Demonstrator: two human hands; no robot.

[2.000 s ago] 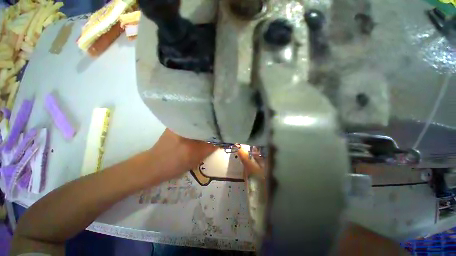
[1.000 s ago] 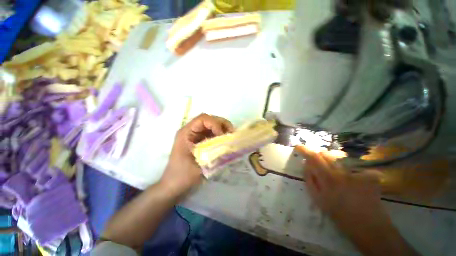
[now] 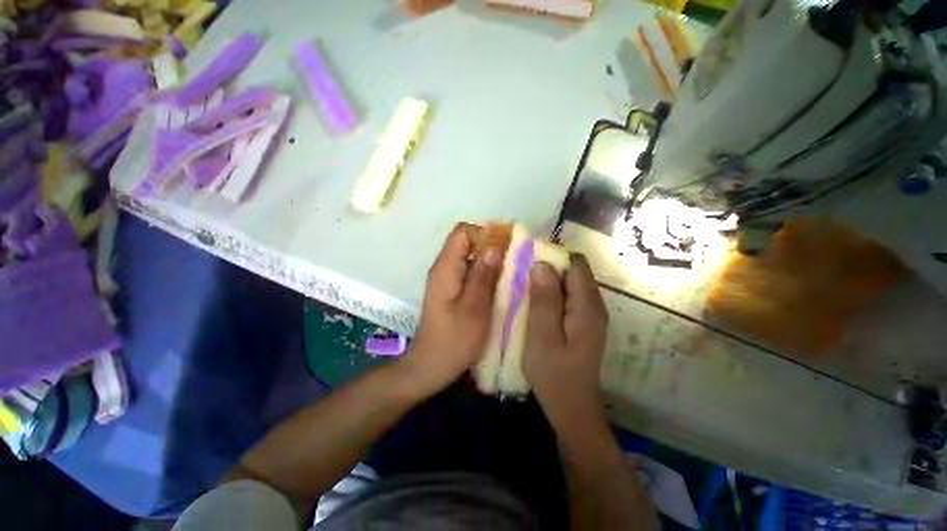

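Note:
My left hand [image 3: 454, 301] and my right hand [image 3: 566, 327] hold a joined piece [image 3: 512, 296] between them at the table's front edge. The piece is pale yellow outside with a purple line along its middle; an orange-tan part shows at its top left by my left fingers. The fingers cover much of its sides. The presser foot and needle area [image 3: 670, 230] of the sewing machine [image 3: 774, 109] glows under the lamp, to the right of my hands. A yellow strip [image 3: 390, 156] lies alone on the table. A purple strip [image 3: 324, 87] lies left of it.
A small stack of purple strips [image 3: 213, 145] lies on the table's left. A purple pile [image 3: 52, 301] with a yellow heap [image 3: 156, 12] beyond it is at far left. An orange-brown patch [image 3: 805, 282] lies right of the needle. A blue basket [image 3: 831, 515] is at lower right.
My right hand has left the needle area and joined my left hand on the joined piece, which has moved nearer the body and turned upright in view. The camera view has shifted.

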